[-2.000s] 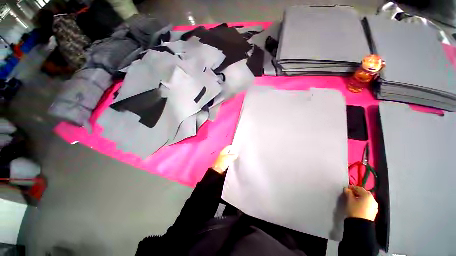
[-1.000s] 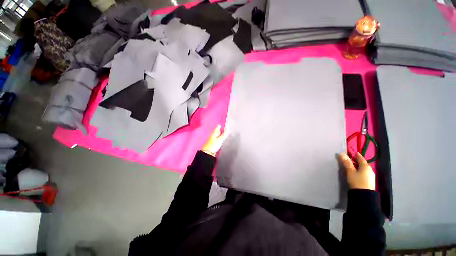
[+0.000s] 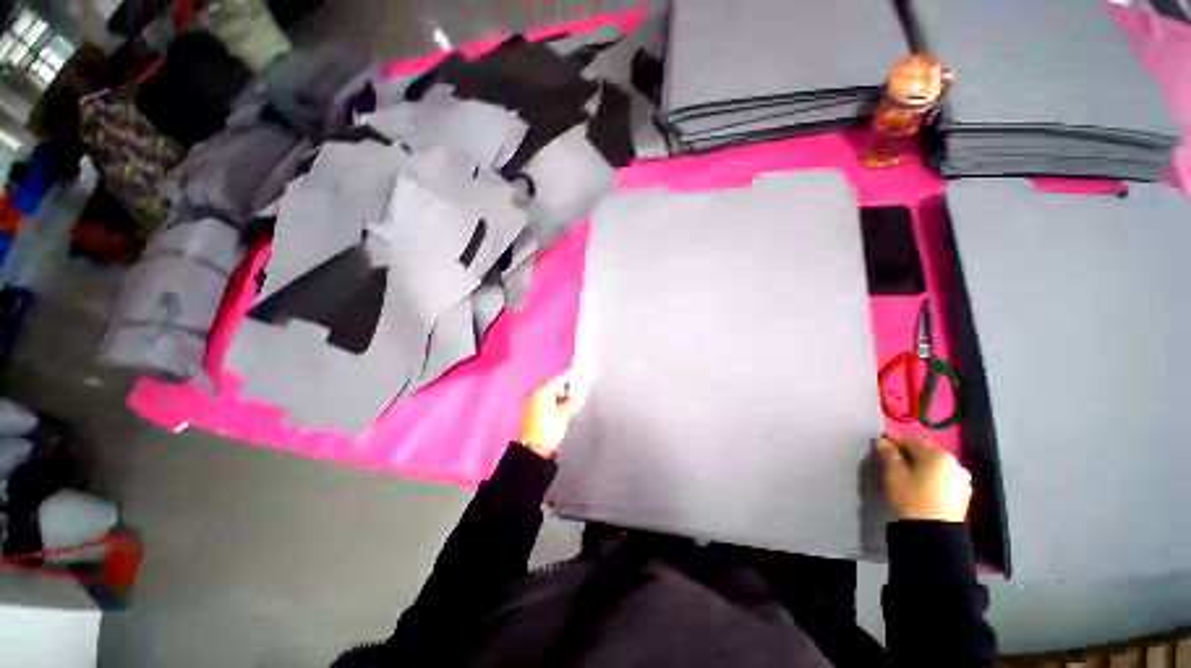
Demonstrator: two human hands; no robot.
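A large grey cut panel lies in front of me with its notched edge away from me and its near edge at my body; whether other panels lie under it is hard to tell. My left hand holds its left edge, near the lower corner. My right hand holds its right edge, near the lower corner, with the thumb on top. Fingertips of both hands are partly hidden at the edges.
Scissors and a phone lie right of the panel on the pink cover. Panel stacks stand behind, with an orange bottle between them. Another stack is at right. Scraps heap at left.
The panel's near edge, raised and bent two seconds ago, now sits flatter and straighter. Both hands still hold its side edges. The camera view has shifted.
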